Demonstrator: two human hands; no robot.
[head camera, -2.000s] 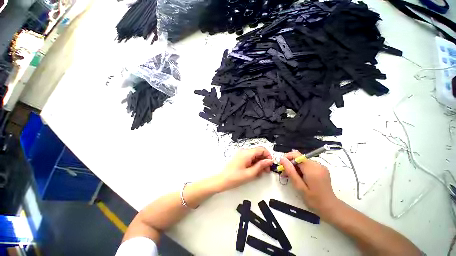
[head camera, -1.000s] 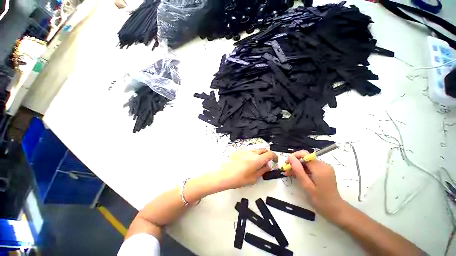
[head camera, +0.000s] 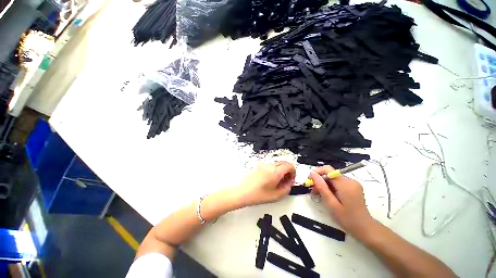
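My left hand (head camera: 274, 182) is bare, with a bracelet on the wrist, and its curled fingers hold a black fabric tab (head camera: 299, 190) near the table's middle. My right hand (head camera: 338, 190) holds a slim yellow and grey pen (head camera: 333, 174) like a pencil. The pen's front end is at the tab's right part, and its grey rear points up to the right. The exact tip contact is too small to tell. Several black tabs (head camera: 296, 241) with small slots lie loosely near my body. A large tangled heap of black tabs (head camera: 326, 81) lies beyond my hands.
Clear plastic (head camera: 182, 81) partly covers black strips at the left. Black bundles lie at the far left. A pale cable (head camera: 443, 168) loops at the right, near a white power strip (head camera: 485, 81). Black webbing and a blue tape roll (head camera: 474, 6) are at upper right. Dark thread bits lie before the heap.
The tab came into clearer view between my hands, and my left fingers have curled more. The pen has turned slightly flatter and shifted a little right. The loose tabs keep their arrangement.
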